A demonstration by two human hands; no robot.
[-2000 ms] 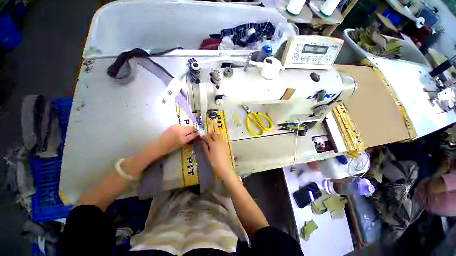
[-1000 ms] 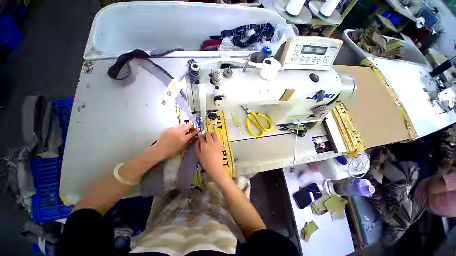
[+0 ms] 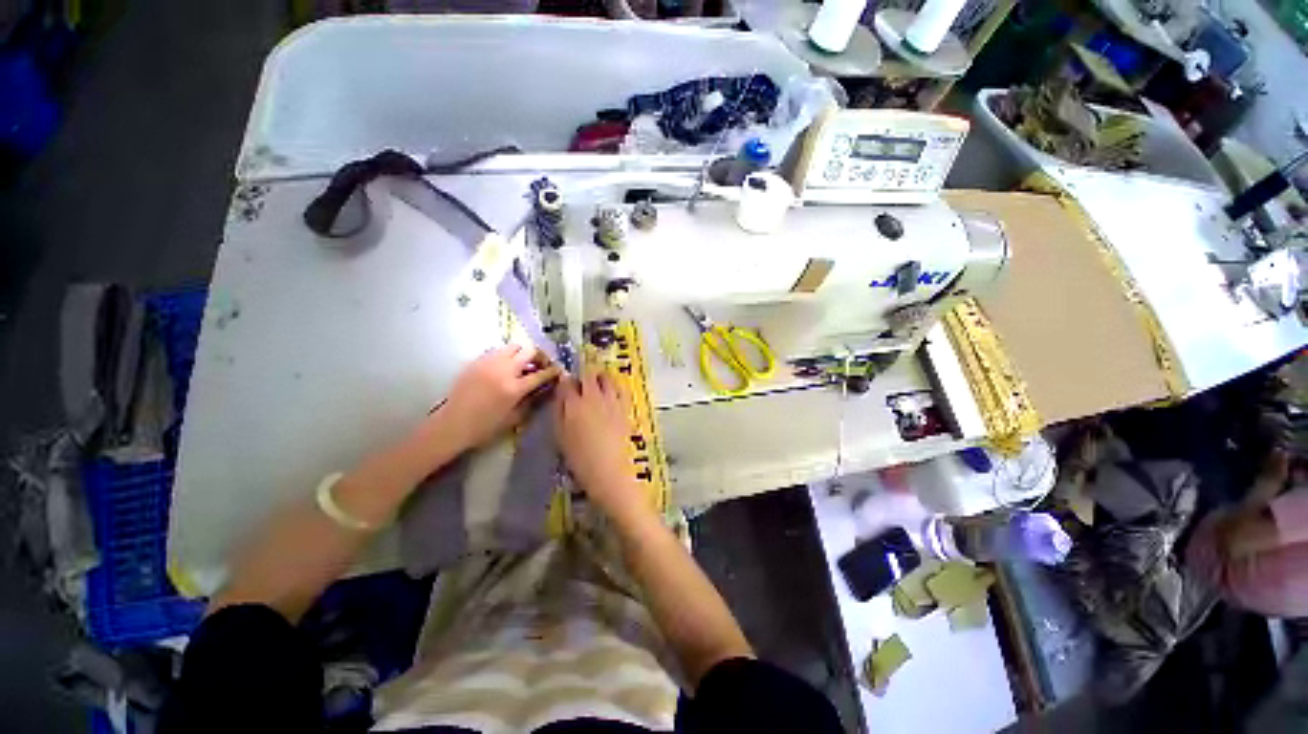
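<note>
A grey fabric piece runs from the needle area of the white sewing machine down over the table's front edge. My left hand pinches the fabric at the left of the presser foot. My right hand presses on it just to the right, fingers nearly touching the left ones. A narrow purplish-grey strip lies behind the needle and joins a curled dark grey band. Another grey piece lies under my left forearm. The exact grip at the fingertips is too small to see.
Yellow-handled scissors and small dark tools lie on the machine bed. A control panel stands behind the head. A blue crate is at the left, a side shelf with a phone at the right. A person's pink sleeve shows far right.
The grey fabric under my hands has shifted left and shows less length in front. My right hand has moved slightly left with it. The camera view has shifted a little.
</note>
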